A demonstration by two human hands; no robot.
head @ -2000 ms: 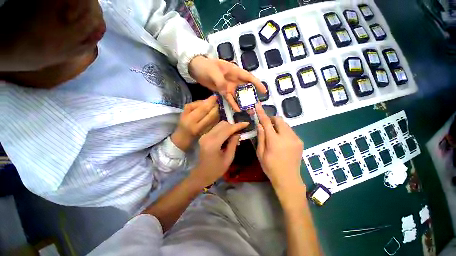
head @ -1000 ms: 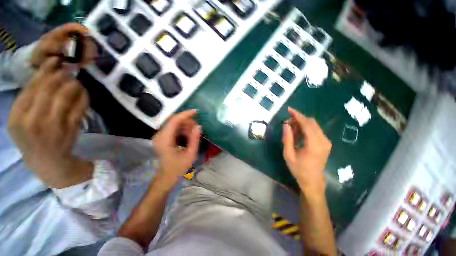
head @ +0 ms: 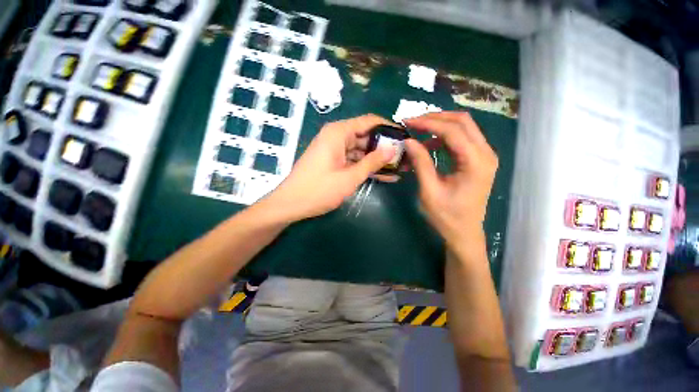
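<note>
An open black watch case [head: 388,143] with a white block inside is held above the green mat, in the middle of the view. My left hand [head: 341,157] is closed around its left side, with the thumb on the white block. My right hand [head: 452,157] has its fingertips at the case's right edge; whether they grip it or hold anything thin is hard to tell. Tweezers [head: 360,199] show as thin silver lines just below my left hand.
A die-cut adhesive sheet [head: 207,164] lies left on the green mat [head: 322,253], with white scraps [head: 421,77] beyond my hands. The left tray [head: 115,253] holds black units. The right tray stack [head: 602,115] holds pink-edged units. Part of another person shows at the lower left.
The view has swung right, from the left tray and the co-worker's hands to the mat. My hands have come together around a case; one second ago they were apart. The case near the sheet's end is gone.
</note>
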